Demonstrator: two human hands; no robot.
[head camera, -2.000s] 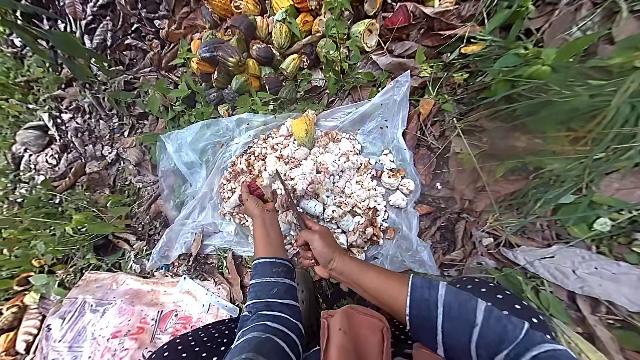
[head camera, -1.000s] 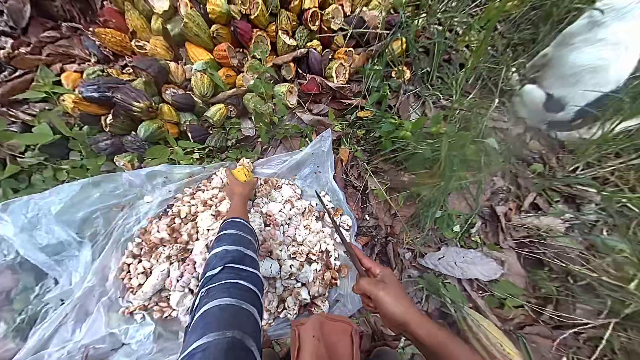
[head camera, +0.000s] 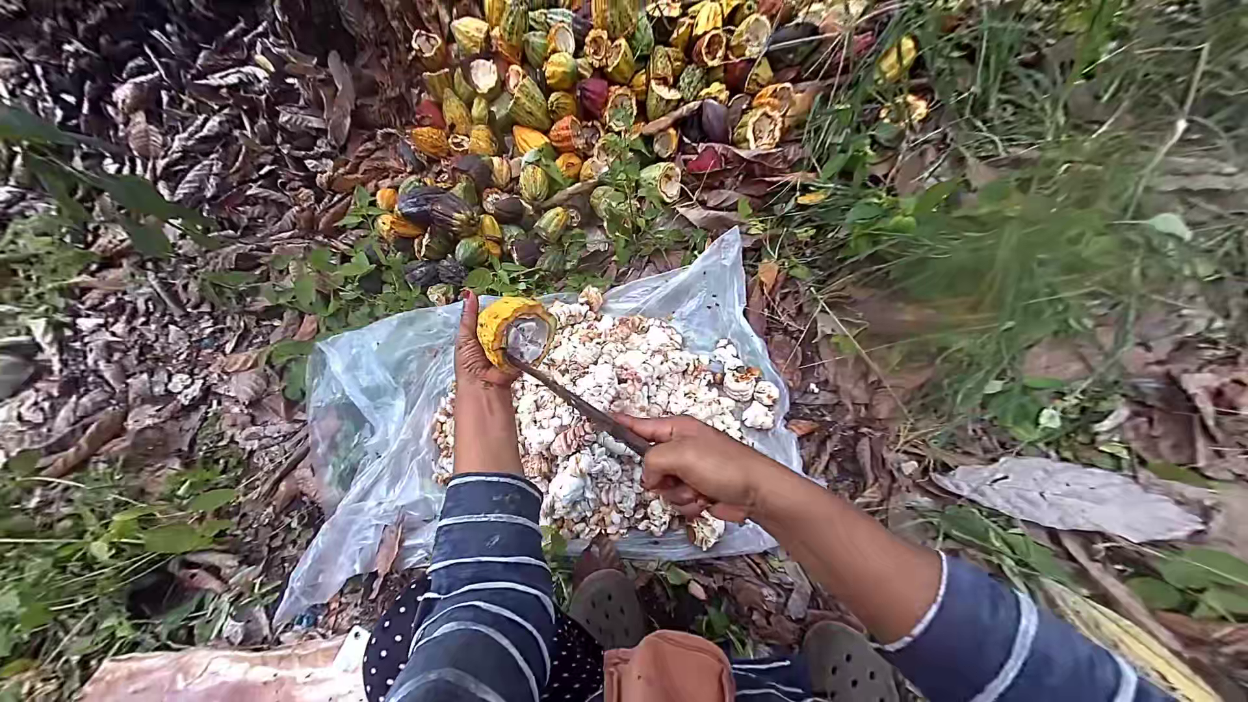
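My left hand (head camera: 480, 346) holds a yellow cacao pod half (head camera: 497, 330) with its cut, pale inside facing right, over the upper left of the plastic sheet. My right hand (head camera: 694, 466) grips a long thin knife (head camera: 585, 408), its index finger along the back of the blade. The knife's tip touches the lower rim of the pod opening. Beneath both hands a heap of wet white cacao beans (head camera: 634, 366) lies on a clear plastic sheet (head camera: 375, 390). The knife's handle is mostly hidden in my right fist.
Many cacao pods and opened husks (head camera: 565, 107) are piled beyond the sheet. Dry leaves and low green plants surround it. A large grey dry leaf (head camera: 1072, 497) lies at right. Dark clogs (head camera: 606, 606) are at the near edge, with a pinkish printed sack (head camera: 224, 673) at lower left.
One second ago my left hand was on a yellow pod piece at the heap's top; now it holds the pod half up. The knife has come over to the pod. The view has swung left.
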